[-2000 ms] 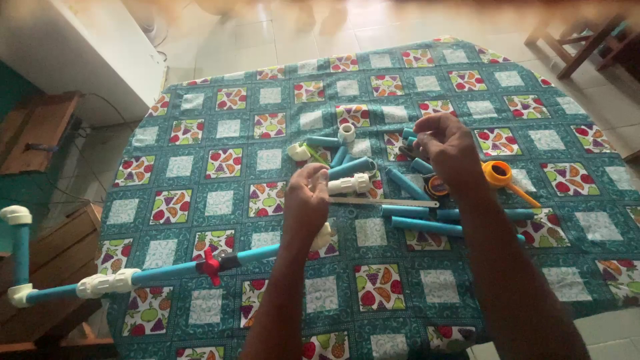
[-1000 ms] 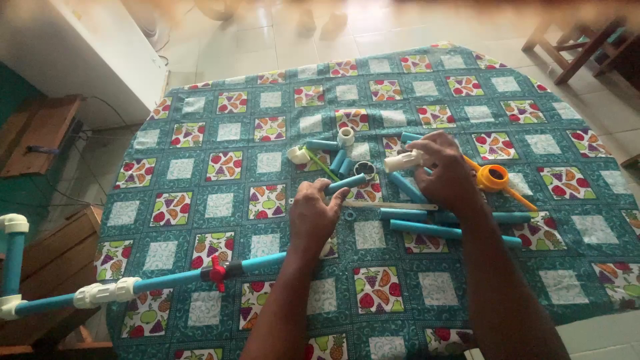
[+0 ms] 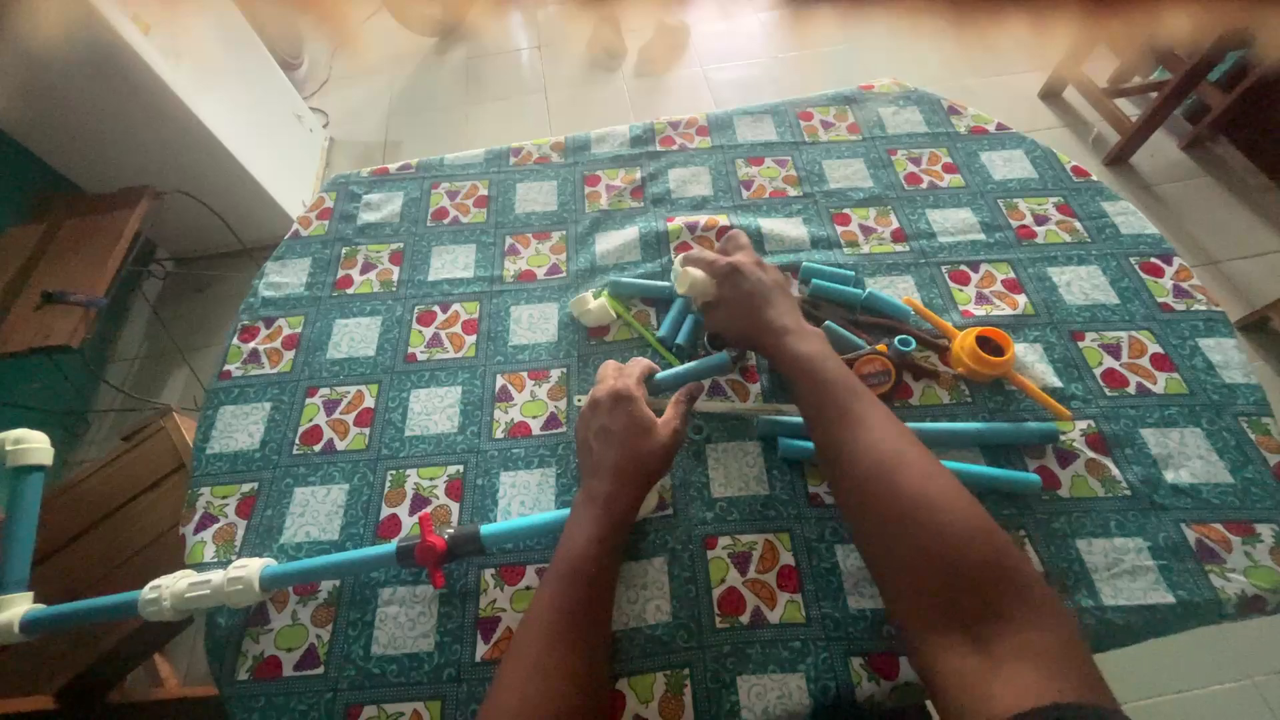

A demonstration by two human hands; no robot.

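Note:
My left hand [image 3: 630, 425] grips a short blue PVC pipe piece [image 3: 692, 371] near the table's middle. Just beyond it, my right hand [image 3: 745, 295] has its fingers on a white PVC fitting [image 3: 692, 280] at the back of the pile. Short blue pipe pieces [image 3: 640, 288] and a white elbow [image 3: 592, 309] with a green stick [image 3: 640, 330] lie beside it. Right of my right hand are more blue pieces [image 3: 835, 295], an orange-and-black round item [image 3: 873, 373] and a yellow-orange ring-shaped tool with two handles [image 3: 983, 354]. Two longer blue pipes [image 3: 985, 433] lie partly under my right forearm.
A blue pipe assembly [image 3: 330, 566] with a red-handled valve [image 3: 430, 549] and white couplings [image 3: 205, 588] extends past the left table edge. A patterned cloth [image 3: 750, 575] covers the table. Wooden furniture [image 3: 75, 270] stands at left, a wooden stool [image 3: 1140, 95] at back right.
My right hand, which held a white fitting over the right side of the pile, has moved left to its back middle. My left hand keeps the short blue pipe piece.

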